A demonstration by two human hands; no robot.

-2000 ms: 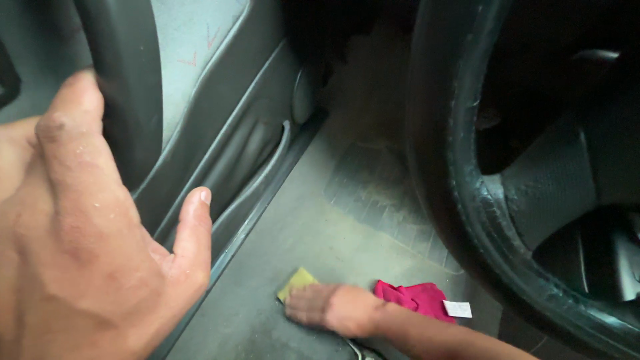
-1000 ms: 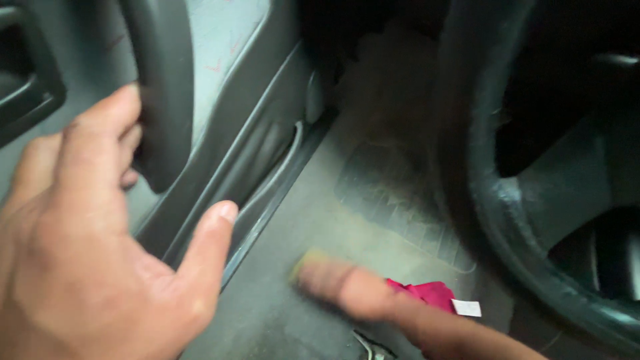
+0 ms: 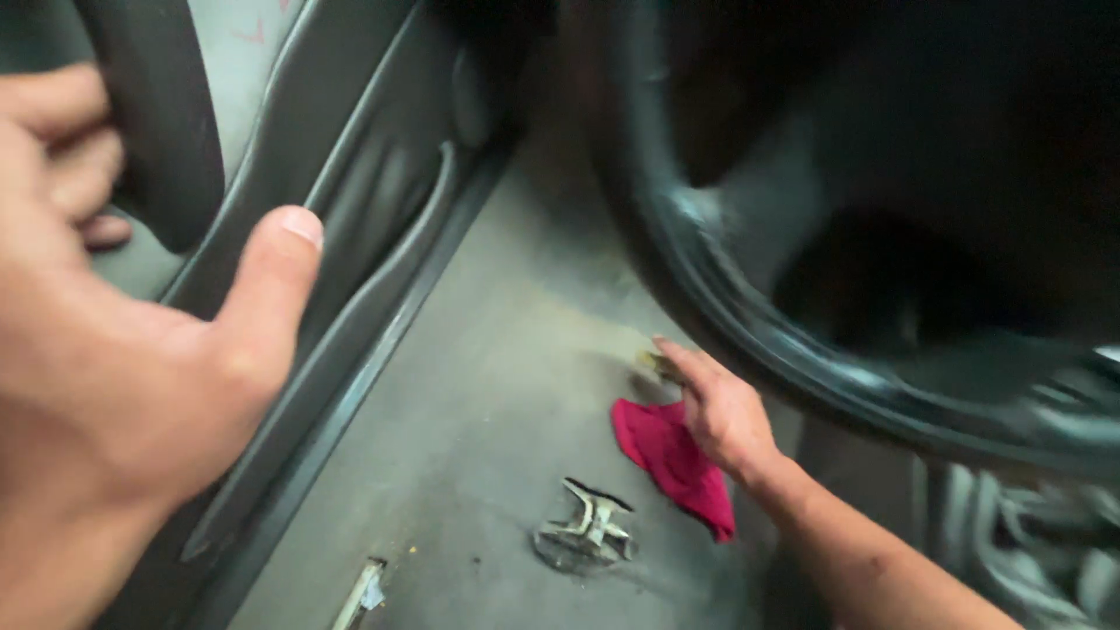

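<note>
My left hand (image 3: pixel 149 289) is large at the left, its thumb apart and its fingertips against the dark door pull (image 3: pixel 166 131). My right hand (image 3: pixel 722 407) is low over the grey car floor (image 3: pixel 464 376), beneath the steering wheel (image 3: pixel 744 297). Between its fingers and the floor a small yellowish sponge or pad (image 3: pixel 652 360) shows in part. A crumpled magenta cloth (image 3: pixel 674 464) lies on the floor beside and partly behind the right hand. The palm side of the left hand is hidden.
A metal bracket (image 3: pixel 595 525) stands on the floor near the lower middle. Another light metal piece (image 3: pixel 360 595) lies at the bottom left. The door panel with its pocket (image 3: pixel 376 210) runs along the left. Metal parts (image 3: pixel 1032 542) show at the lower right.
My right hand has moved right with the yellowish piece, from left of the magenta cloth to its upper edge. The view has shifted, showing more of the bracket. My left hand stays by the door pull.
</note>
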